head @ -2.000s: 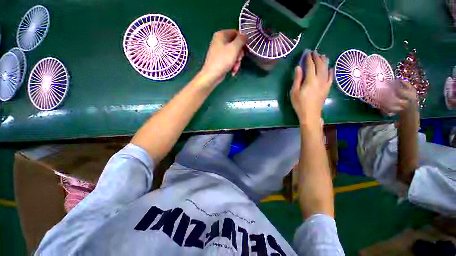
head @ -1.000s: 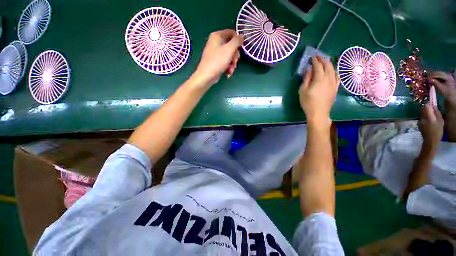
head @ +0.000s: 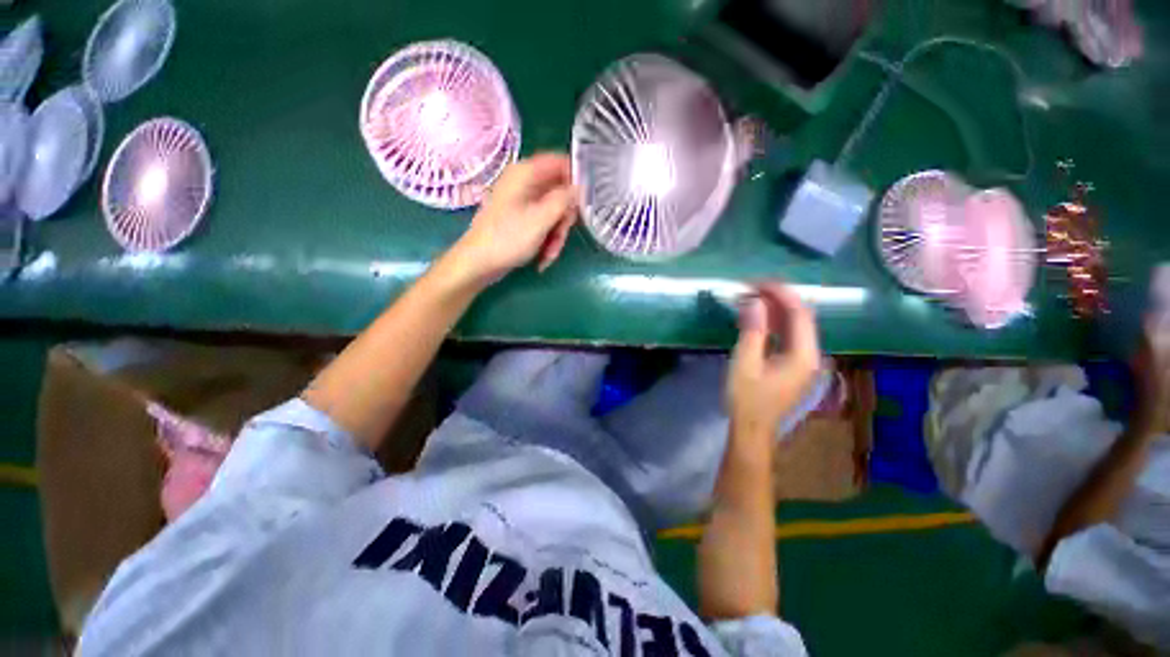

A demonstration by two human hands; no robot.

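A pale round fan grille [head: 652, 161] is in front of me, clear of the bench press head, its right part blurred. My left hand [head: 529, 218] holds it by its left rim. My right hand [head: 772, 340] is off the switch, over the table's front edge, fingers apart and blurred; whether a small ring is between the fingertips cannot be told. The light grey switch box [head: 825, 208] sits on the table on its cable. The dark press head [head: 785, 39] is at the top edge.
Overlapping pink grilles [head: 439, 122] lie left of my left hand, more [head: 157, 184] at far left. Two grilles [head: 924, 231] and a coppery ring pile [head: 1078, 250] lie at right. A co-worker's arm [head: 1114, 469] is at the right edge. A carton [head: 96, 488] stands below left.
The grille has come out from under the press head, towards me and slightly left, with my left hand. My right hand has let go of the switch box and moved back to the table's edge.
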